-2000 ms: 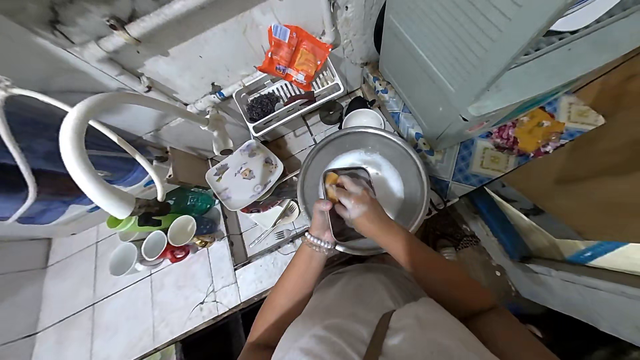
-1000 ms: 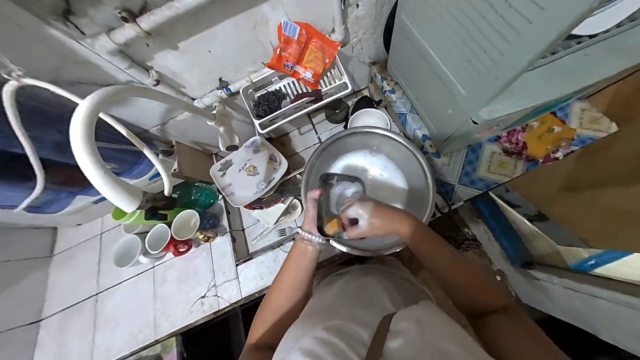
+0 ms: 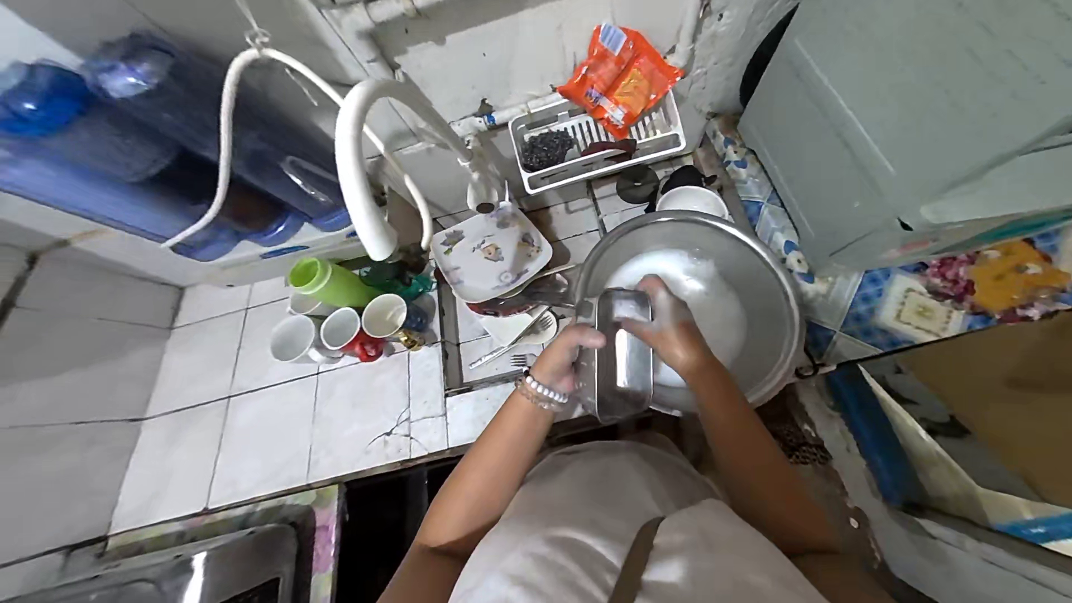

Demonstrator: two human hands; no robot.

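Note:
A large metal basin [image 3: 775, 335] with white suds in it stands at the right end of the tiled counter. Over its left edge I hold a rectangular metal container [image 3: 624, 360]. My left hand [image 3: 569, 356], with a beaded bracelet at the wrist, grips the container's left side. My right hand [image 3: 670, 327], wet with suds, is on its upper right side; whether a sponge is under the fingers is hidden. Left of the basin, a square patterned plate [image 3: 492, 251] lies on other dishes in the sink, beside a fork [image 3: 536, 327] and a white spoon [image 3: 540, 328].
A white curved faucet [image 3: 356, 167] arches over the counter's left part. Several mugs [image 3: 341, 328] and a green tumbler [image 3: 331, 283] stand left of the sink. Behind the basin are a white plastic rack [image 3: 603, 151] with an orange packet [image 3: 624, 79], and a white bowl [image 3: 693, 201].
The metal container has turned over and moved toward the basin's left rim. The right hand has moved from its lower end to its upper right side. The yellow-orange sponge seen earlier is out of sight.

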